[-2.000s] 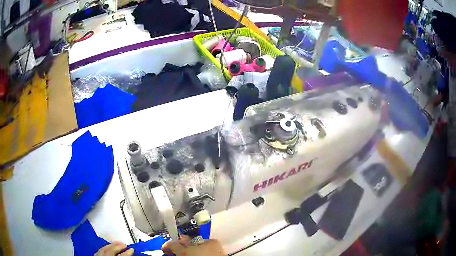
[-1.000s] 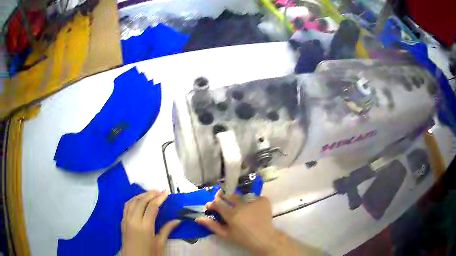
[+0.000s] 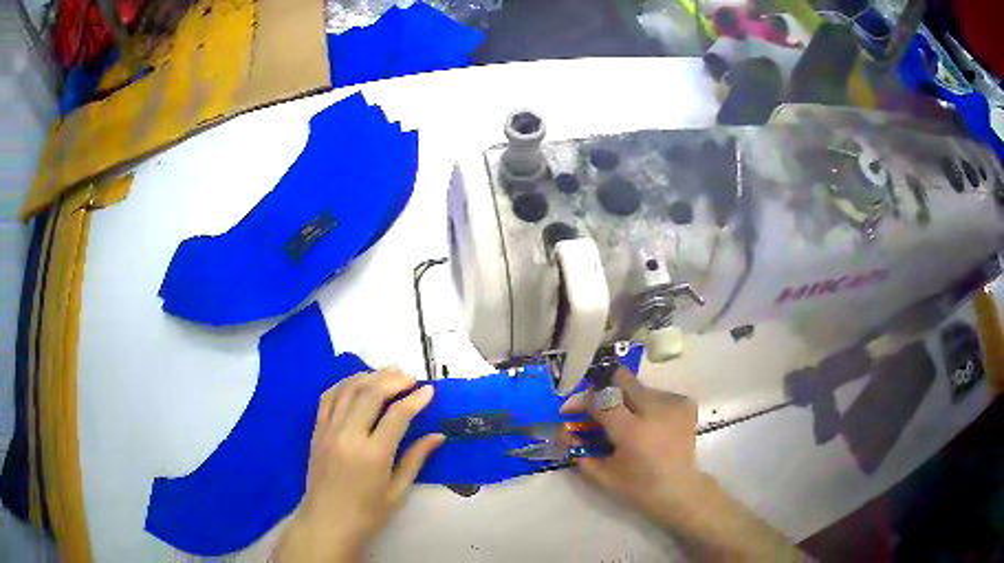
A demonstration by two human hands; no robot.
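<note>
A blue fabric panel (image 3: 484,398) lies at the needle area, with a small dark label (image 3: 475,424) flat on it. My left hand (image 3: 358,451) rests on the panel left of the label, thumb and fingers apart. My right hand (image 3: 644,440) is shut on thread snips (image 3: 539,444), blades pointing left over the panel just below the label. The off-white sewing machine (image 3: 617,220) stands behind; its head hides the panel's far edge. A stack of blue panels (image 3: 286,220) with a dark label on top lies left, another blue panel (image 3: 237,462) below it.
Yellow tape (image 3: 61,385) runs along the table's left edge. Cardboard (image 3: 288,55) lies at the far left corner. Blue cloth (image 3: 402,42) and dark fabric lie behind the table. Thread cones (image 3: 753,88) stand behind the machine. A dark flat piece (image 3: 881,401) lies at the right.
The view has shifted, so the machine sits further right. The label on the worked panel now shows between my hands. The snips' blades have moved from over the label to below and right of it.
</note>
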